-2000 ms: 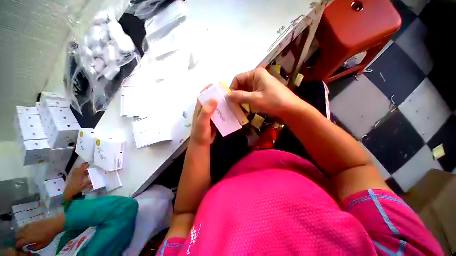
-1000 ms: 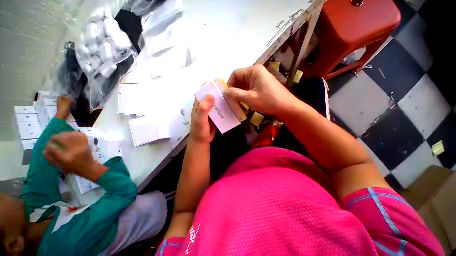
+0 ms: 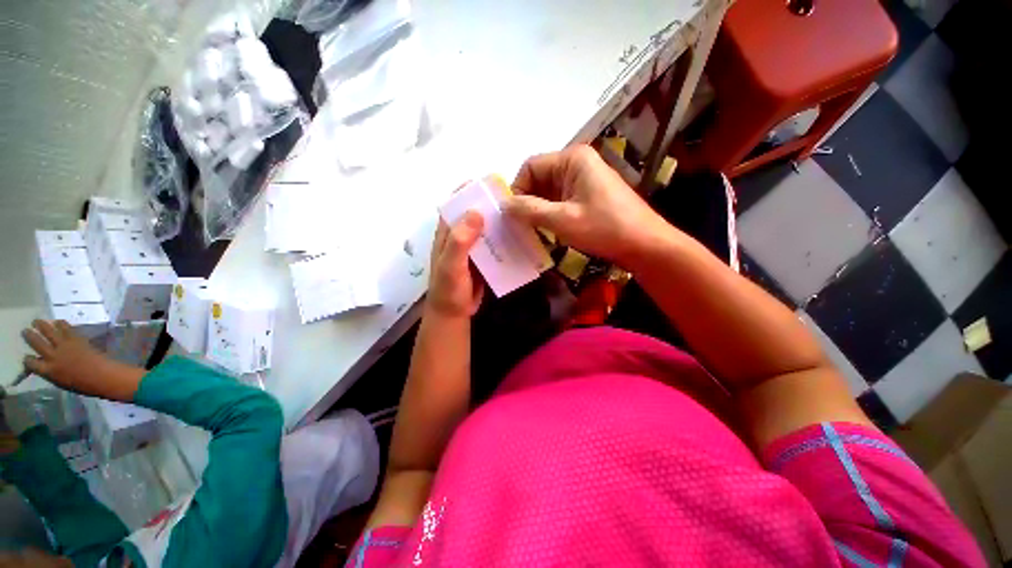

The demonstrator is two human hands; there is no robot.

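A small white carton (image 3: 496, 246) with faint print is held upright off the table's front edge. My left hand (image 3: 453, 264) grips it from the left, the thumb on its front face. A yellow label backing (image 3: 499, 186) shows at the carton's upper right edge, and more yellow shows along its right side. My right hand (image 3: 574, 204) is at that top right corner, thumb and index finger pinched together at the yellow piece. What lies behind the carton is hidden.
White cartons stand stacked (image 3: 133, 274) at the left on the white table (image 3: 499, 67). A clear bag of white pieces (image 3: 228, 100) lies at the back left. Another person's green-sleeved arm (image 3: 211, 405) reaches over the left end. A red stool (image 3: 805, 50) stands at the right.
The other person's arms have moved about at the stacks, one hand now at the far left. My hands stay nearly in place, the carton shifting slightly.
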